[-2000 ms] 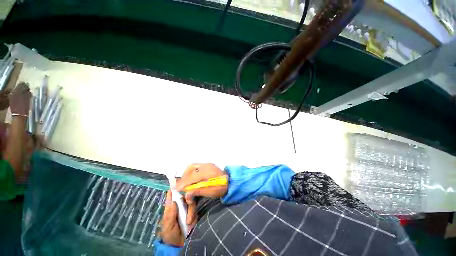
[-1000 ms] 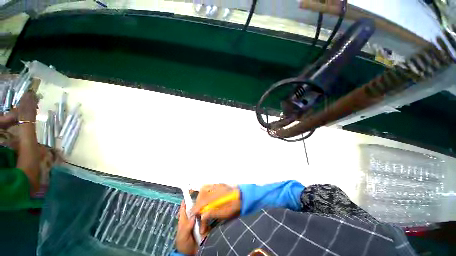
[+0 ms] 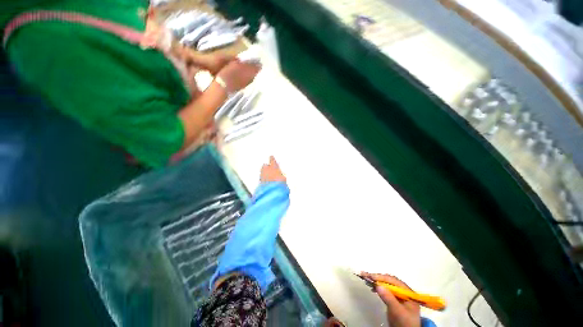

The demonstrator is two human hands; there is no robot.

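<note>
My left hand (image 3: 273,171) is stretched out over the pale bench (image 3: 358,204), small in view, with fingers extended and no part seen in it. Loose silver tubes (image 3: 244,121) lie on the bench just beyond it, not touching it. My right hand (image 3: 403,305) is at the bottom, partly cut off by the edge, and grips a yellow-orange tool (image 3: 412,295) with a short dark tip pointing left. Rows of tubes (image 3: 201,239) lie in the blue-green lined crate (image 3: 96,220) beside the bench, partly hidden by my left sleeve.
A person in a green top (image 3: 108,83) sits at the upper left, hands at more silver tubes (image 3: 208,29). A dark green channel (image 3: 396,134) runs along the bench's far side. Small pale parts (image 3: 505,115) lie on the shelf beyond. A thin black cord (image 3: 472,306) is at lower right.
The view has swung left. My left hand has left the white tube and stretched toward the loose tubes. My right hand has moved away from it, still with the yellow tool; the white tube is not seen.
</note>
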